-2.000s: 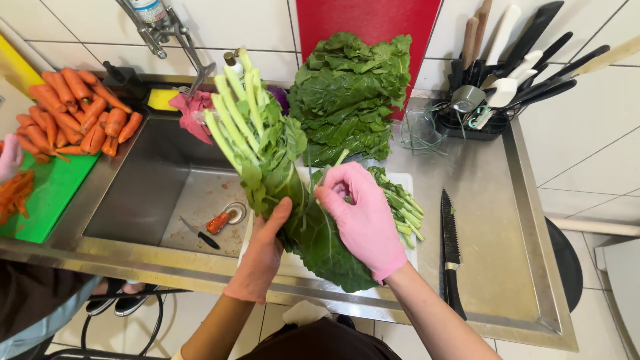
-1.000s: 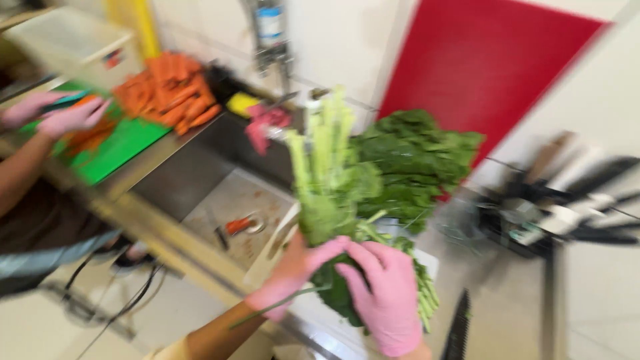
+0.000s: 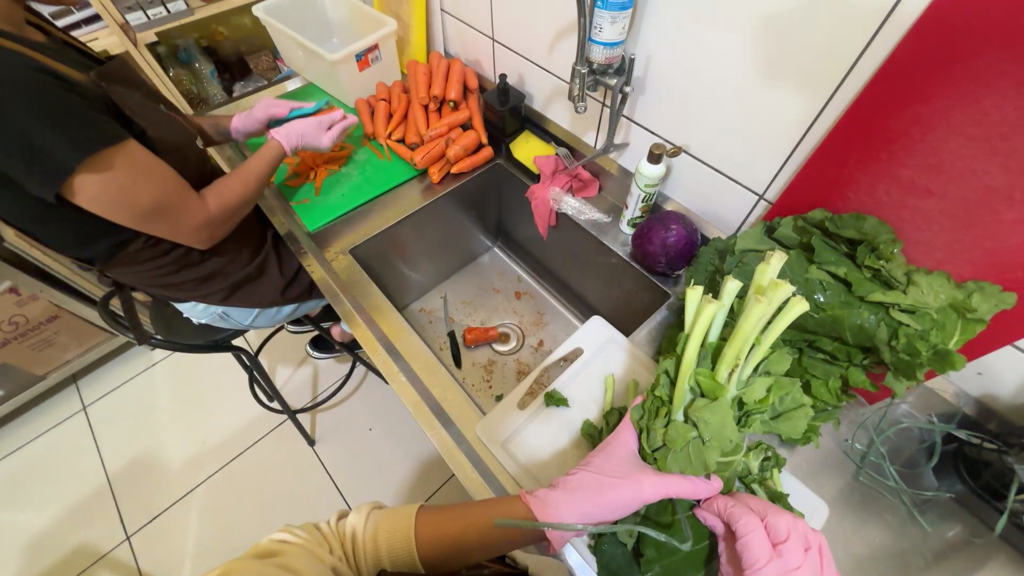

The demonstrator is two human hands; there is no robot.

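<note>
My left hand [image 3: 612, 484], in a pink glove, grips a bunch of leafy greens [image 3: 708, 416] with its pale cut stems pointing up. My right hand [image 3: 764, 532], gloved in pink too, pinches at the bunch beside my left thumb. A thin green tie [image 3: 592, 526] trails across my left wrist; whether the right fingers hold its other end is hidden. Under the bunch lies a white cutting board [image 3: 532, 424] with cut stems and leaf bits. A large heap of greens [image 3: 872, 296] rests behind, against a red board [image 3: 920, 160].
The steel sink [image 3: 432, 280] holds a small knife [image 3: 453, 340] and a carrot piece [image 3: 480, 336]. A purple cabbage [image 3: 666, 242] and a bottle [image 3: 642, 188] stand on its rim. At left a seated co-worker peels over a green board [image 3: 352, 188] near piled carrots [image 3: 432, 112]. Loose ties [image 3: 904, 464] lie at right.
The view has swung far to the left. My right hand has moved from the side of the bunch to beside my left thumb. A tie now lies across my left wrist.
</note>
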